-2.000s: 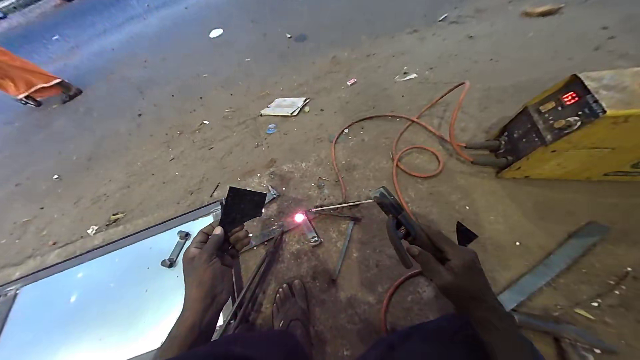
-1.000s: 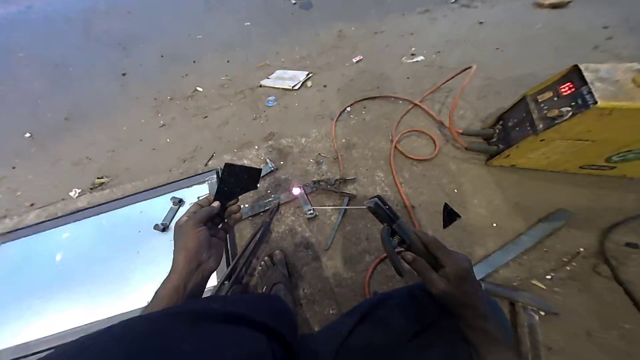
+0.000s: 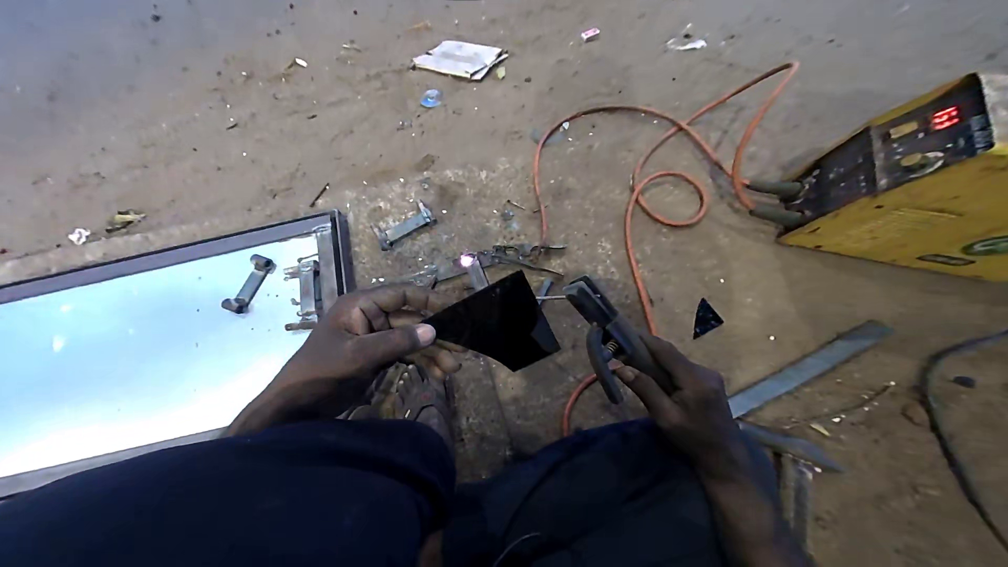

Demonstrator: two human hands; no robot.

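My left hand [image 3: 378, 335] pinches a dark piece of welding glass [image 3: 500, 323] between thumb and fingers. My right hand [image 3: 681, 390] grips a black electrode holder [image 3: 610, 323], with a thin welding electrode [image 3: 554, 298] pointing left from its jaws. The glass hides part of the electrode. Beyond the glass, a small metal piece [image 3: 477, 274] lies on the ground with a glowing pink-white spot [image 3: 468, 260] at its upper end. Just left of it is a flat metal strip [image 3: 449, 272], partly hidden. A similar metal bracket [image 3: 405, 227] lies farther up.
A yellow welding machine [image 3: 906, 205] stands at the right, its orange cable [image 3: 630, 189] looped on the ground. A framed reflective panel [image 3: 150, 339] at the left bears metal brackets [image 3: 249, 285]. A metal bar [image 3: 811, 368] and a dark glass shard [image 3: 706, 318] lie right of my right hand.
My left hand has moved right with the dark glass, which now lies nearer the electrode holder. My right hand still grips the holder. The view has shifted.
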